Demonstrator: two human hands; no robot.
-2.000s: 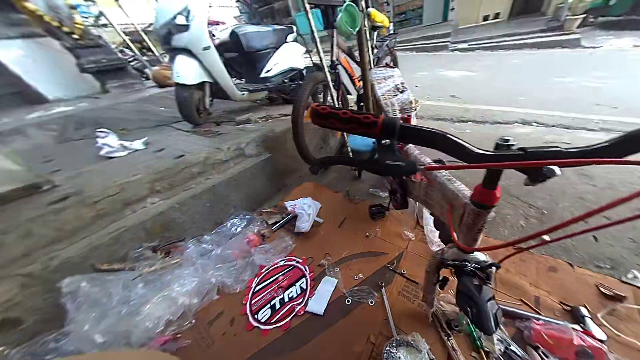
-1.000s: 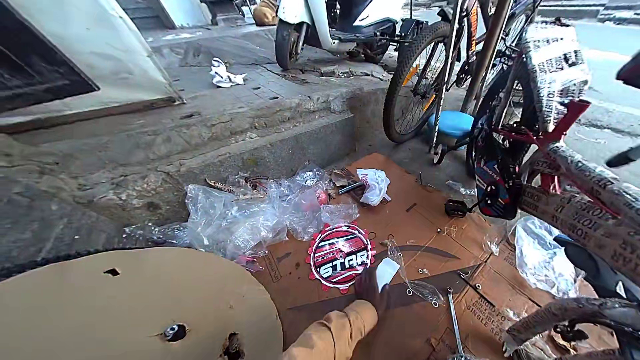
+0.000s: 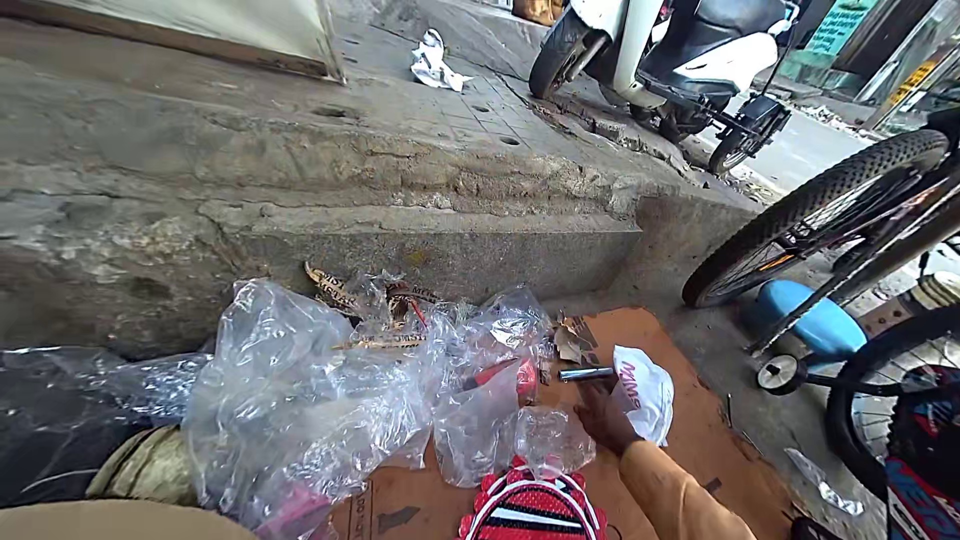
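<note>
My right hand [image 3: 606,416], in an orange-brown sleeve, reaches over the cardboard sheet [image 3: 675,465] to a short metal tube [image 3: 586,373] and a crumpled white plastic bag [image 3: 645,390] with red writing. Its fingers are at the tube's underside; whether they grip it is hidden. Left of the hand lie clear plastic wrappings [image 3: 315,390] with a red and black part [image 3: 525,379] partly under them. A red, black and white round padded piece [image 3: 532,506] lies at the bottom edge. My left hand is out of view.
A concrete step [image 3: 450,259] runs behind the wrappings. At right stand a bicycle wheel [image 3: 810,217], a blue rounded object [image 3: 810,319] and a small training wheel [image 3: 781,373]. A white scooter [image 3: 720,64] is parked behind. A round cardboard piece [image 3: 112,521] is at lower left.
My right hand has moved from beside the round padded piece to the metal tube and white bag. The view has swung left and closer to the wrappings.
</note>
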